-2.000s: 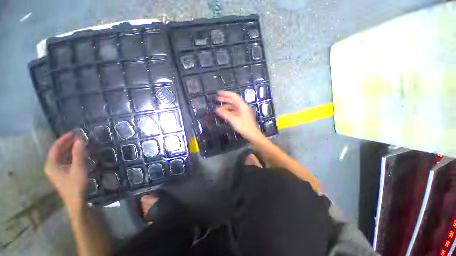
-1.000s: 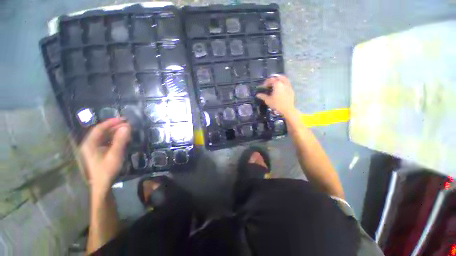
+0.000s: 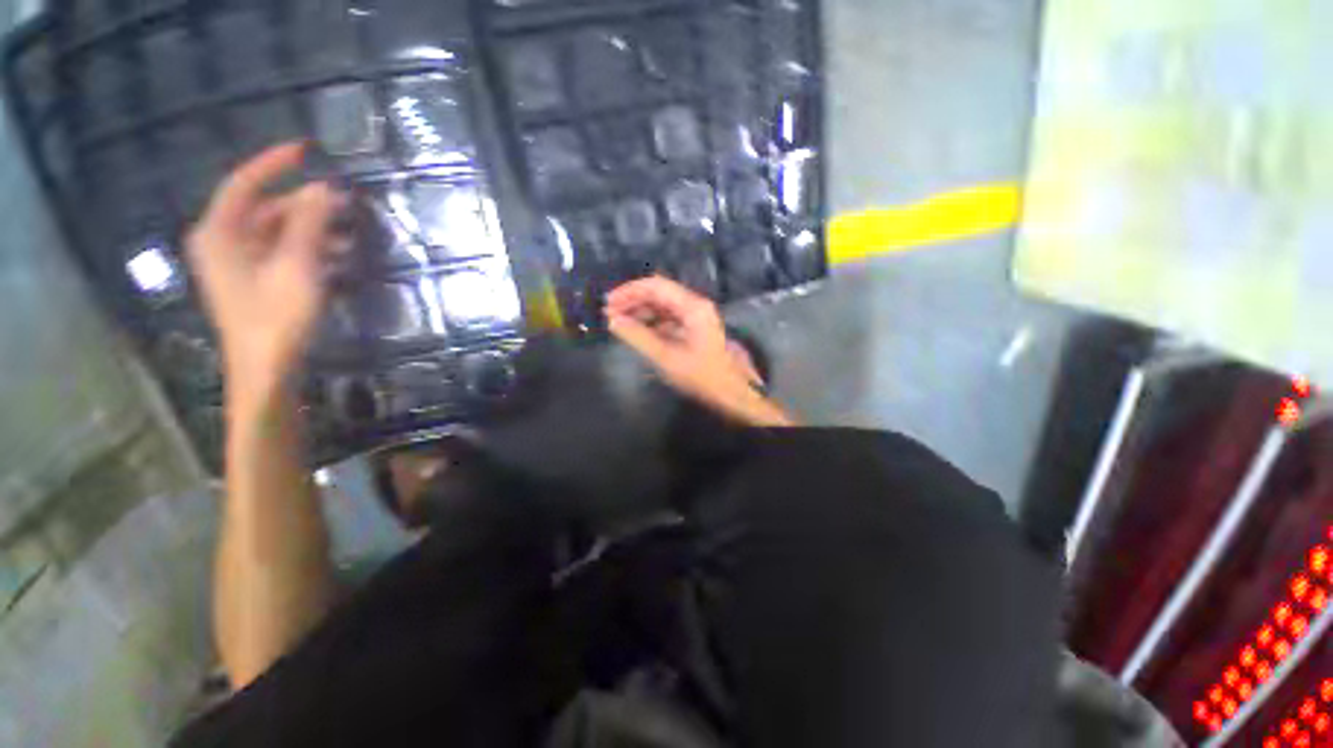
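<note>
The left-hand black tray (image 3: pixel 176 117) lies on the floor, with squarish parts in its lower pockets. The right-hand black tray (image 3: pixel 578 73) lies beside it, with several squarish parts (image 3: pixel 677 135) in its pockets. My left hand (image 3: pixel 271 256) is blurred over the left-hand tray, thumb and fingers bent; a dark shape is by the fingertips, but I cannot tell if it is held. My right hand (image 3: pixel 673 329) is at the near edge of the right-hand tray, fingers curled; whether it holds a part is hidden.
A whitish-yellow box top (image 3: pixel 1170 161) stands at the right. Below it are dark red panels with glowing red LED digits (image 3: pixel 1272 643). A yellow line (image 3: pixel 924 222) crosses the floor. My dark-trousered legs (image 3: pixel 863 585) and feet are close to the trays' near edges.
The view has shifted, so the trays sit higher in the picture. My right hand has moved left and nearer to me, from over the right-hand tray to its near edge. My left hand remains over the left-hand tray.
</note>
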